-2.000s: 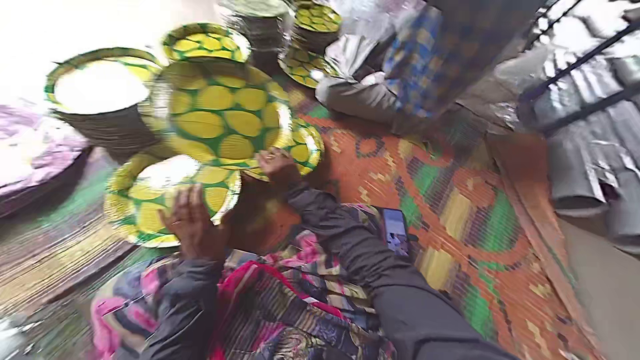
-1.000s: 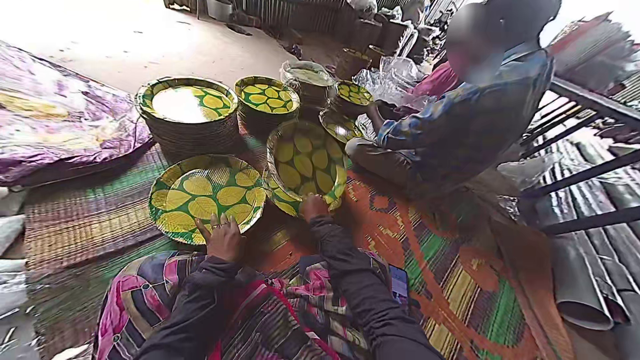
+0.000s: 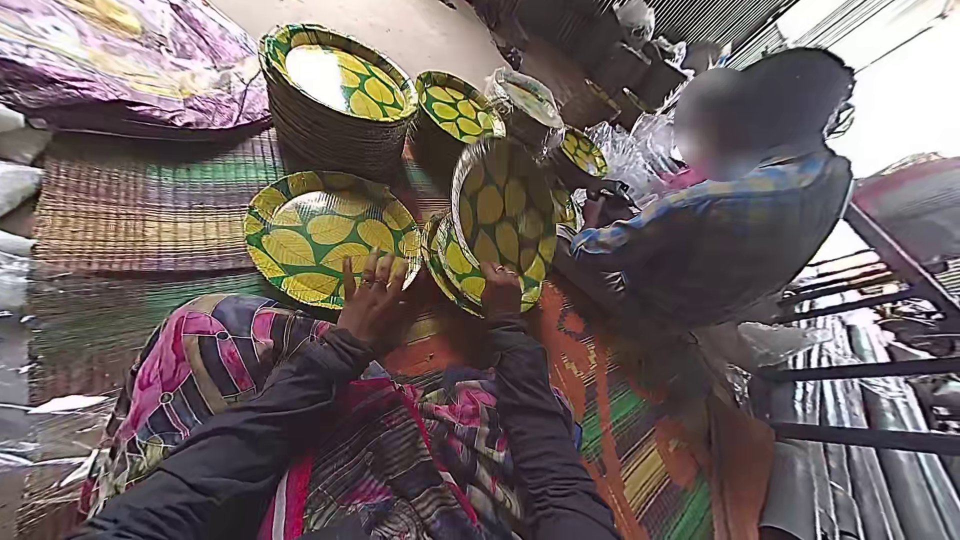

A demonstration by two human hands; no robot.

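Observation:
My left hand (image 3: 371, 296) rests with spread fingers on the near right rim of a round green plate with a yellow leaf pattern (image 3: 330, 232). Whether it grips that rim I cannot tell. My right hand (image 3: 501, 289) holds the lower edge of another such plate (image 3: 499, 202), tilted up. Beneath and beside the tilted plate lie more leaf-patterned plates (image 3: 454, 262). Behind them stand a tall stack of plates (image 3: 337, 112) and a smaller stack (image 3: 459, 109).
A person in a checked shirt (image 3: 712, 232) sits at the right, near plastic wrapping (image 3: 630, 150) and a small plate stack (image 3: 583, 152). Woven mats (image 3: 157, 202) cover the floor. Metal bars (image 3: 862, 371) stand at far right, a purple sheet (image 3: 135, 67) lies upper left.
The view has shifted. My right hand stays at the lower edge of a tilted plate. My left hand remains at the near side of the left plate.

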